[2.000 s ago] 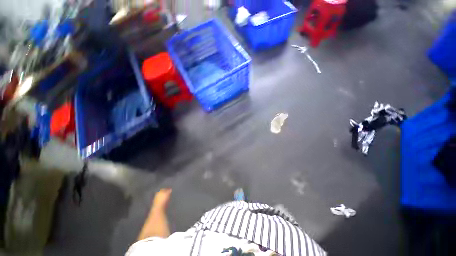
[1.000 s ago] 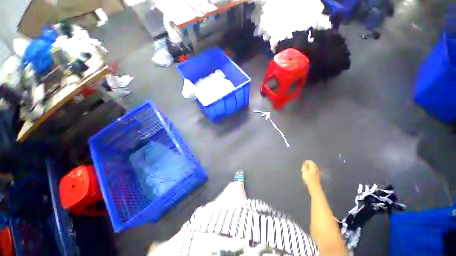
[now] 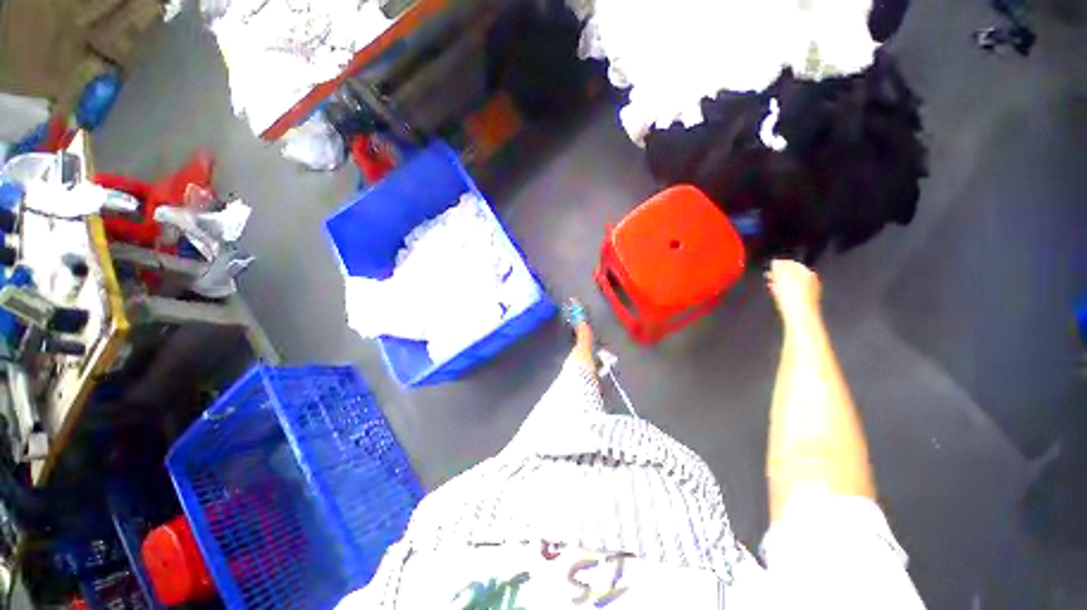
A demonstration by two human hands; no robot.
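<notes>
A red stool stands ahead of the wearer on the grey floor. My right hand hangs at the end of the outstretched bare arm, just right of the stool, over the edge of a black heap. It is small and blurred, and its finger shape cannot be told; nothing shows in it. My left hand is out of the picture. A blue crate with white cloth pieces stands left of the stool. The wearer's striped clothing and one foot show below.
A blue mesh crate stands at the lower left, with another red stool beside it. A cluttered table is at the left. White cloth lies on an orange-edged table. A white heap and a black heap lie beyond the stool.
The view has moved forward past the floor scraps, bringing the stool, white-filled crate and heaps closer. My left arm has left the picture; my right arm has come in and reaches further forward.
</notes>
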